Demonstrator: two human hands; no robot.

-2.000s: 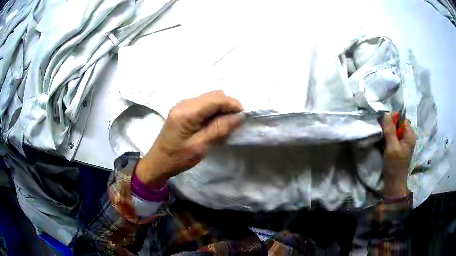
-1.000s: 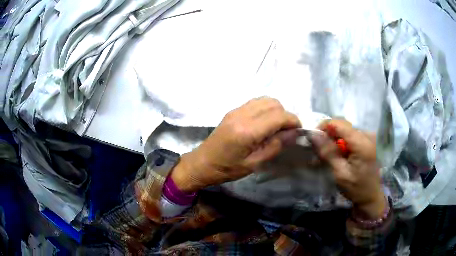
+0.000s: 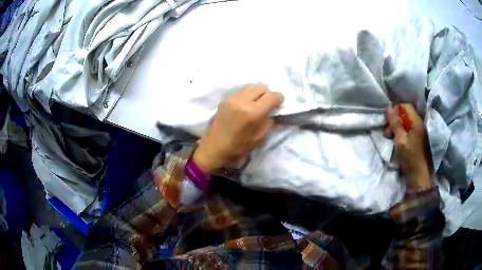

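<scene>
A pale grey-white jacket (image 3: 327, 169) lies crumpled at the table's near edge. My left hand (image 3: 238, 126) is closed on one end of a raised seam or edge of it. My right hand (image 3: 409, 137) pinches the same edge further right, so the strip between the hands is drawn fairly straight. Orange-red thread snips (image 3: 405, 117) sit in my right hand; their blades cannot be made out. My left fingertips are slightly blurred. Which part of the jacket the strip is cannot be told.
A heap of similar garments (image 3: 68, 63) lies at the left of the white table (image 3: 158, 79), some hanging over its edge. A blue crate (image 3: 71, 215) stands on the floor at lower left with cloth by it. More jacket cloth (image 3: 454, 100) is bunched at the right.
My hands, close together one second ago, are apart again, with my right hand further right and my left hand further left. The jacket cloth has shifted and more folds show behind the strip.
</scene>
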